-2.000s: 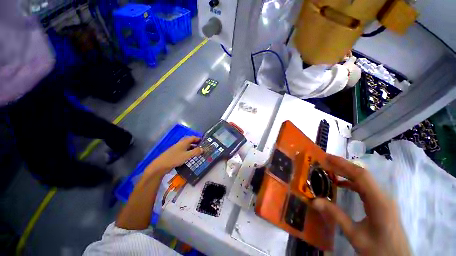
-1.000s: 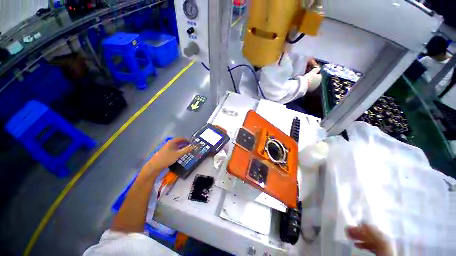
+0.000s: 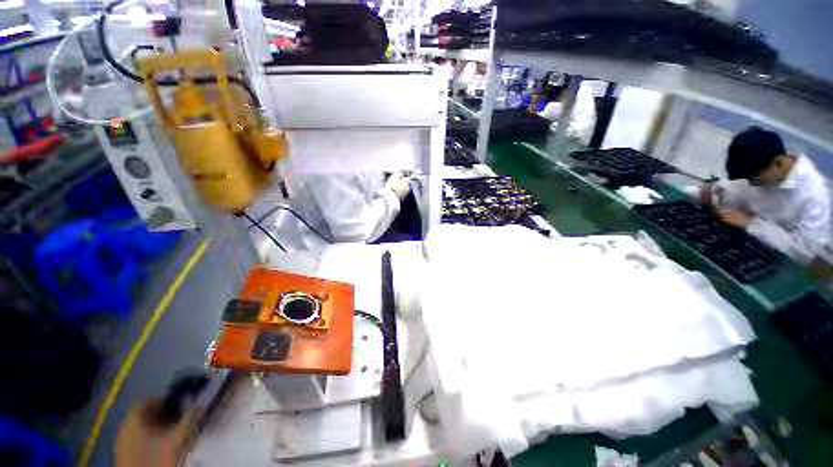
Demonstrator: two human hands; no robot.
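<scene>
The orange-brown press fixture (image 3: 331,339) lies on the white press bench, with two black square pads on its left part. A silver watch case ring (image 3: 299,295) sits in its round nest around a dark centre. My left hand (image 3: 151,436) is blurred at the bottom left, left of the fixture and not touching it. A small dark thing (image 3: 187,387) is at its fingers; whether it is held cannot be told. My right hand is out of the picture.
The yellow-gold press head (image 3: 217,160) hangs behind the fixture. A long black bar (image 3: 391,351) stands right of it. White packing sheets (image 3: 575,328) are stacked further right. Two white-coated people are beyond, near dark trays (image 3: 708,239).
The view has swung right and up. The ring stays in the fixture. My right hand, over the white sheets a second ago, has left the picture. My left hand is now lower and blurred.
</scene>
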